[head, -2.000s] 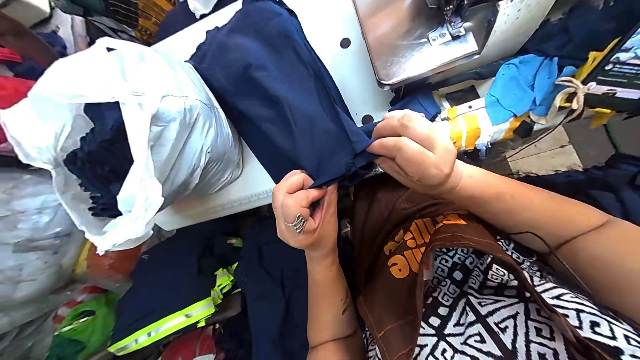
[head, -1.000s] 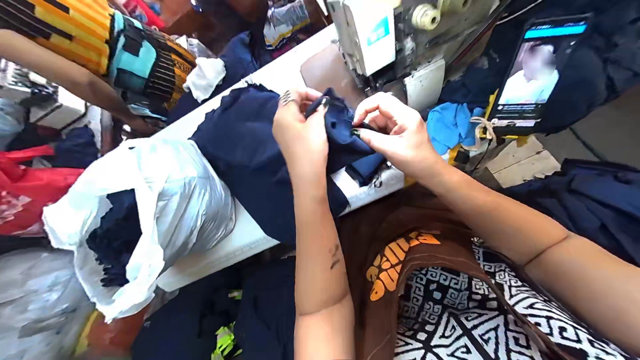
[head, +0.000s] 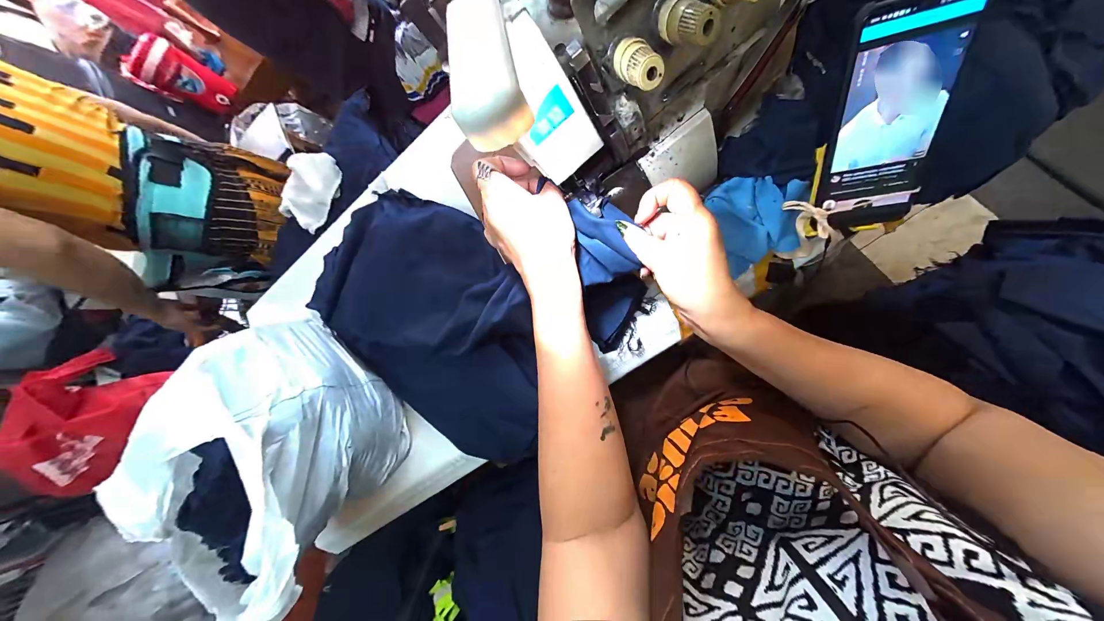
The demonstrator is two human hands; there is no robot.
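Navy fabric (head: 431, 310) lies across the white sewing table, its far right part gathered under the head of an industrial sewing machine (head: 638, 129). My left hand (head: 526, 211) presses on the cloth just left of the needle area, fingertips partly hidden under the machine's lamp. Pinched between the thumb and fingers of my right hand (head: 677, 246) is the cloth's right edge, close to the presser foot. A lighter blue-looking fold (head: 599, 241) of fabric shows between both hands. Frayed threads hang at the near edge.
A white plastic bag (head: 345, 423) holding dark cloth leans at the table's left. A phone (head: 897, 112) stands at the right beside a light blue cloth (head: 750, 220). Another person's arm (head: 78, 259) reaches in at the left, near a red bag (head: 78, 423). Dark fabric (head: 1000, 328) is piled at right.
Both hands first held folded cloth near the table's front edge, then raised it before the machine. Now they hold it down at the needle area. The view has shifted towards the machine.
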